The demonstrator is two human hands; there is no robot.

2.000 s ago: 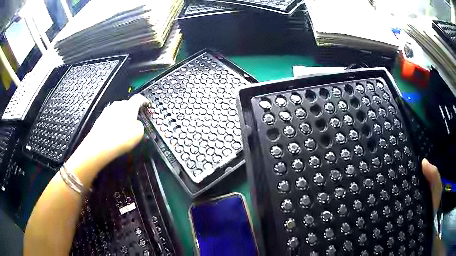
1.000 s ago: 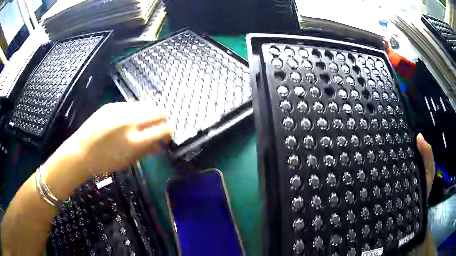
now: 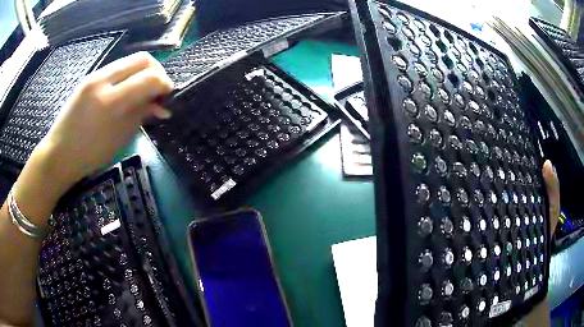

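Observation:
A black pocketed tray (image 3: 474, 166) full of small silvery round parts, with a few empty pockets near its top, is held tilted up at the right. My right hand (image 3: 551, 191) grips its right edge, mostly hidden behind it. My left hand (image 3: 128, 96) pinches the near left corner of a second, pale-looking tray (image 3: 230, 43), which is raised and tilted. Beneath it a dark tray (image 3: 262, 124) with round parts and white labels lies on the green mat.
A smartphone (image 3: 237, 268) lies front centre, with dark trays (image 3: 96, 255) at its left. Another tray (image 3: 57, 89) stands far left. Paper stacks (image 3: 102, 19) are at the back. White sheets (image 3: 356, 274) show beside the held tray.
My left hand has lifted the near side of the pale-looking tray, uncovering the dark tray below. The right-hand tray has tilted more steeply and shifted right, uncovering white sheets.

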